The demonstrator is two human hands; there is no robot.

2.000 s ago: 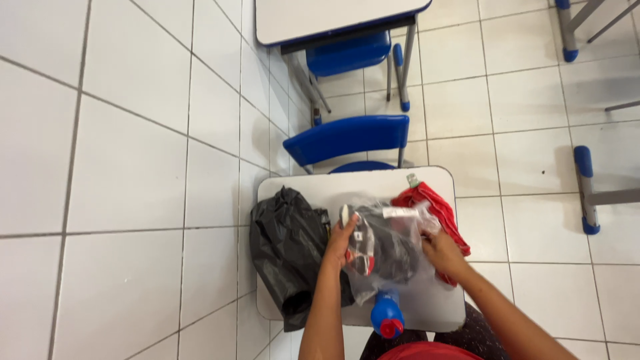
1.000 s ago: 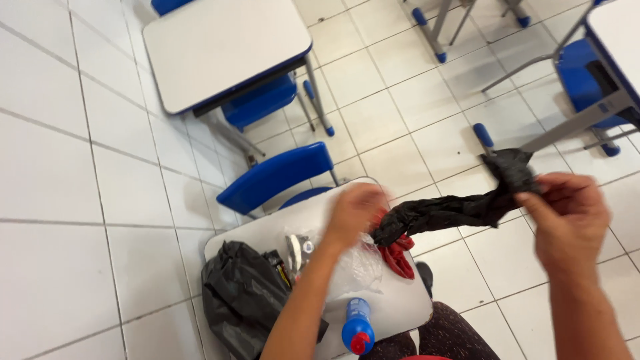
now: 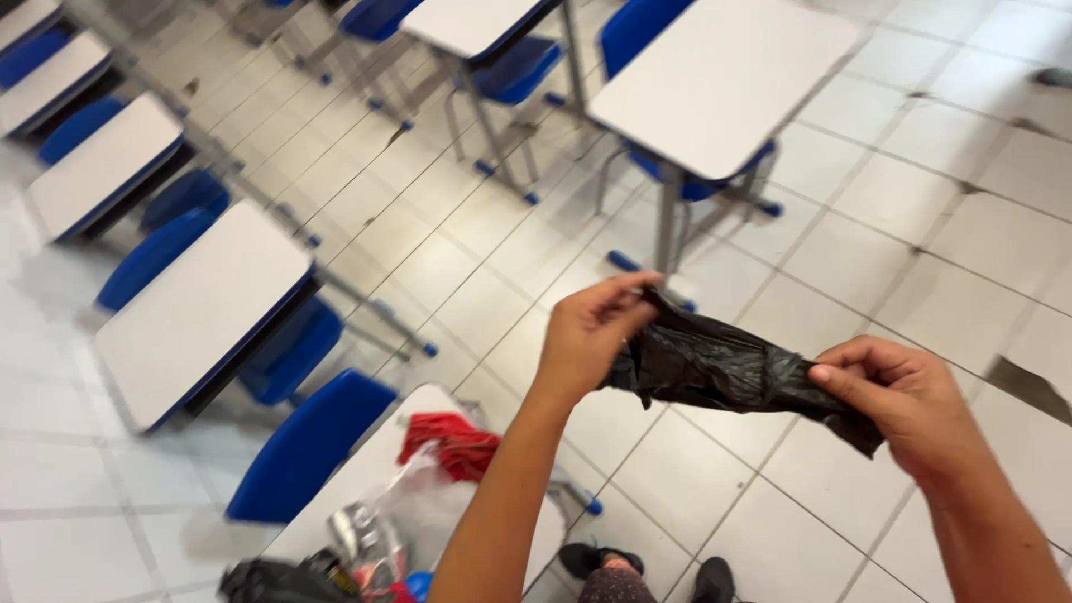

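A crumpled strip of black plastic, like a folded bag [image 3: 720, 360], is stretched over the floor between my two hands. My left hand [image 3: 590, 331] pinches its upper left end, and my right hand [image 3: 896, 398] grips the lower right end between thumb and fingers. Below and left, a white desk top [image 3: 335, 494] bears a red cloth [image 3: 452, 444], a clear plastic bag [image 3: 427, 502] with items inside, and a black plastic bag [image 3: 285, 579]. Part of a blue bottle [image 3: 419, 584] shows beside my left forearm.
A blue chair [image 3: 310, 452] stands at the desk's far side. Rows of white-topped desks [image 3: 209, 310] with blue chairs run up the left. Another desk [image 3: 720, 75] stands ahead, its metal legs [image 3: 670, 226] near my left hand. Black shoes [image 3: 713, 579] are on the tiled floor below.
The view has swung right, across the room. My left hand has gone from the clear bag on the desk to the black plastic strip, which my right hand held one second ago.
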